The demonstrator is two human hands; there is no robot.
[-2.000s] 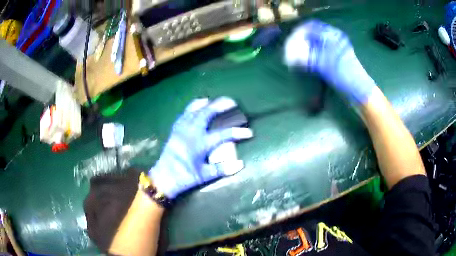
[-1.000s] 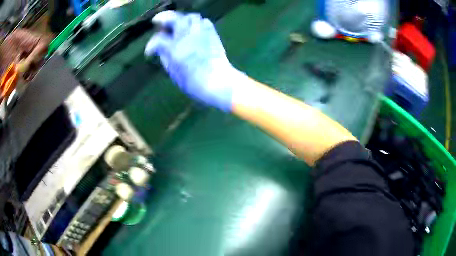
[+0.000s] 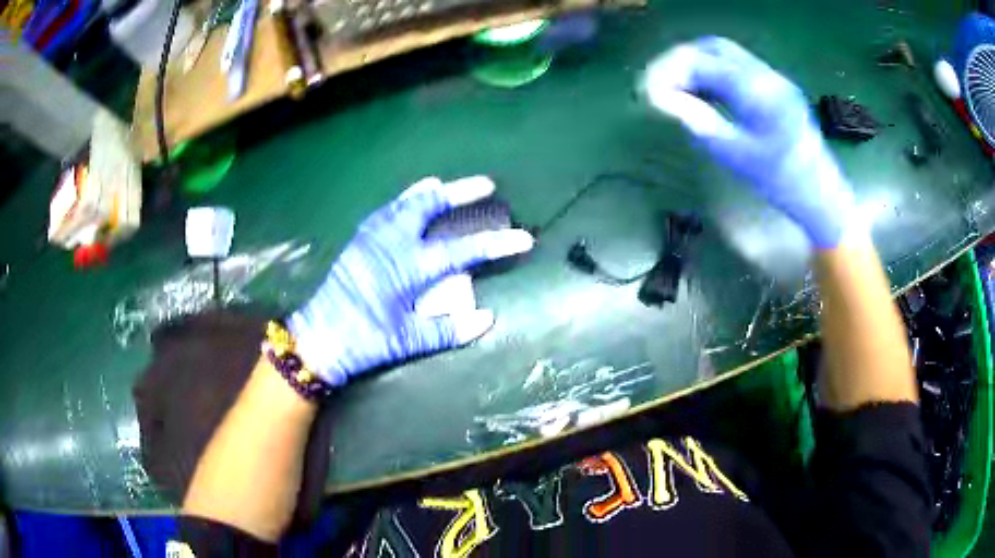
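Note:
My left hand (image 3: 382, 278), in a blue-white knit glove, lies over a black ribbed power adapter (image 3: 467, 219) and grips it with the fingers. A white block (image 3: 445, 299) shows between its lower fingers. A thin black cord runs from the adapter to the right, to a tied cord bundle (image 3: 666, 267) with a small black plug (image 3: 582, 258) lying on the green bench. My right hand (image 3: 753, 125), gloved and slightly blurred, is raised above the bench at the upper right, fingers curled with a gap before the thumb. Nothing shows in it.
The instrument (image 3: 398, 13) stands on a wooden stand (image 3: 207, 93) at the top. A white plug (image 3: 210, 232) and dark cloth (image 3: 207, 381) lie left. Another black bundle (image 3: 847, 118) and a blue fan (image 3: 974, 65) are at right. A green-rimmed bin (image 3: 987, 436) stands lower right.
The view swung right and came back. The cord bundle that was below my right hand now lies on the bench, and my right hand is apart from it. My left hand still holds the adapter.

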